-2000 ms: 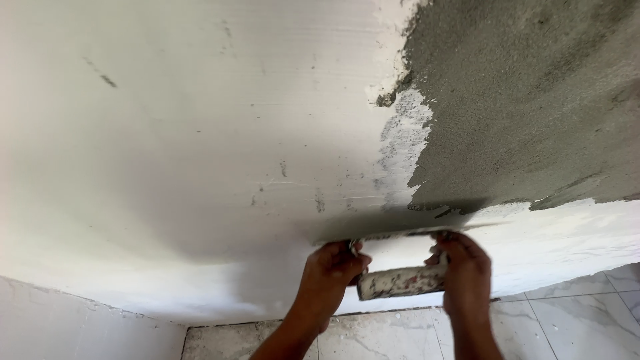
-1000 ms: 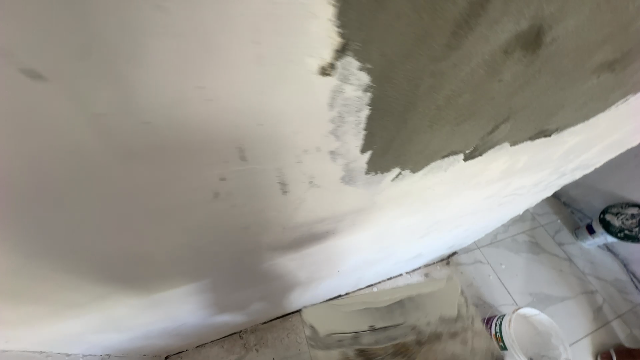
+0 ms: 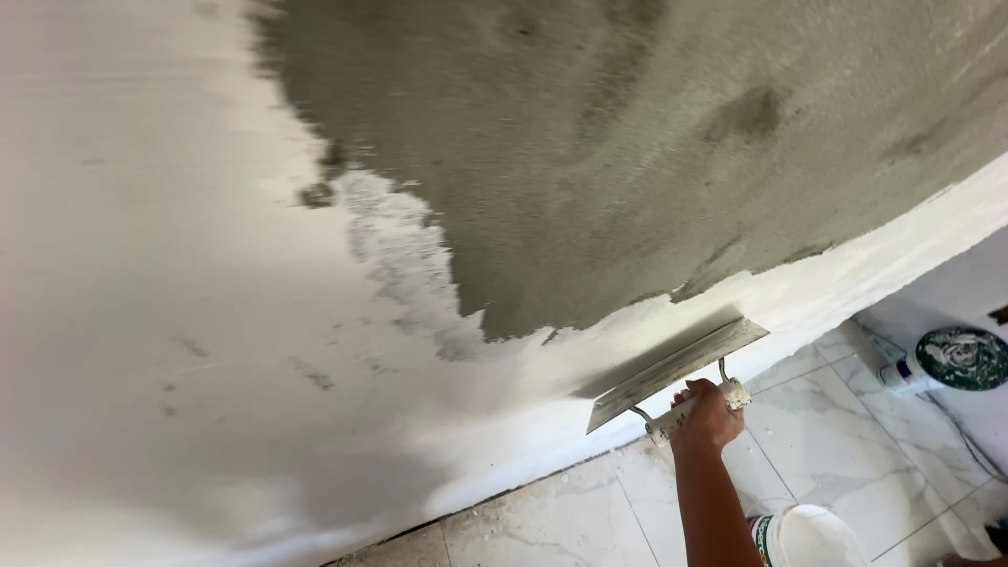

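My right hand [image 3: 709,417] grips the putty-caked handle of a wide steel finishing trowel [image 3: 677,374]. The trowel's long blade lies tilted close to the white lower strip of the wall [image 3: 795,276], below the ragged edge of a grey cement-coloured area [image 3: 551,197]. Whether the whole blade edge touches the wall cannot be told. White coating covers the wall's left part [image 3: 157,276], which has a few dark scuffs. My left hand is out of view.
An open white bucket [image 3: 819,539] stands on the marble-look floor tiles [image 3: 850,441] beside my forearm. Farther right is a bucket with a dark, putty-smeared top [image 3: 961,358], near a thin cable [image 3: 965,433] on the floor. The wall meets the floor along a dark joint.
Two seconds ago both hands held the trowel; now only my right hand is seen on it. The trowel is back at the wall after being low over the floor one second ago. The view has shifted right.
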